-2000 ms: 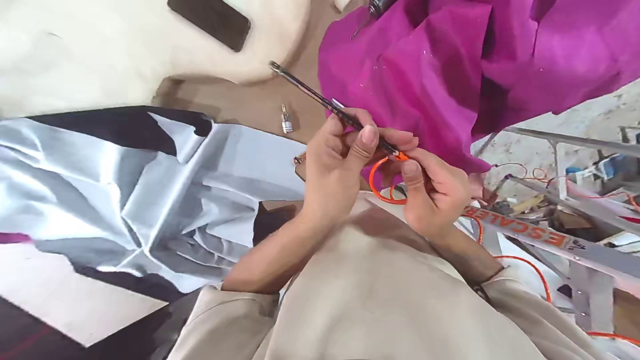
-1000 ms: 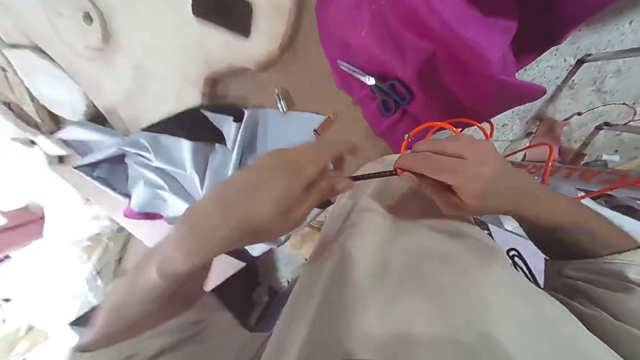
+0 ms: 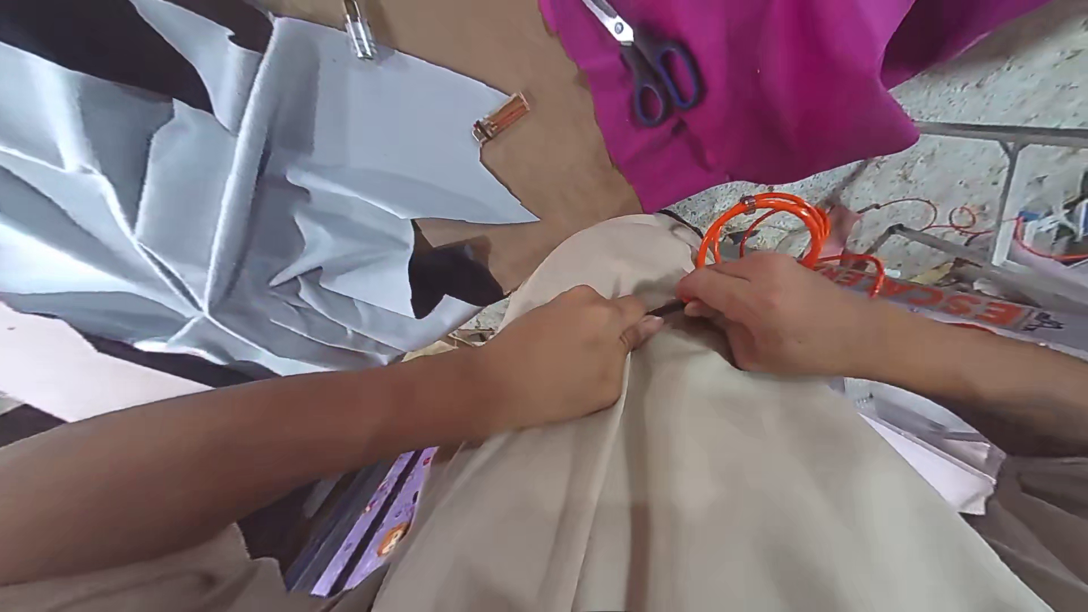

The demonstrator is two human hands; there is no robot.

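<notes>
My left hand [image 3: 569,357] is closed against the beige cloth of my clothing [image 3: 722,493], its fingertips at one end of a thin dark rod [image 3: 667,309]. The rod's other end is pinched in my right hand [image 3: 773,310]. Above the right hand stand loops of orange tubing [image 3: 765,208]. What lies under the left fingers is hidden; they appear to pinch the cloth and the rod. Scissors with dark blue handles [image 3: 659,81] rest on magenta fabric [image 3: 782,110], beyond my hands.
Silvery grey fabric [image 3: 365,127] lies on a brown surface [image 3: 561,153] at the left. A copper-coloured lighter-like object [image 3: 501,117] sits at its edge, and a small clear and metal item [image 3: 359,32] farther back. A metal ladder [image 3: 952,293] is at the right.
The hands were together around the dark rod; now they grip it low against the beige cloth. The left hand, blurred a second ago, is at the rod's end. The view has shifted.
</notes>
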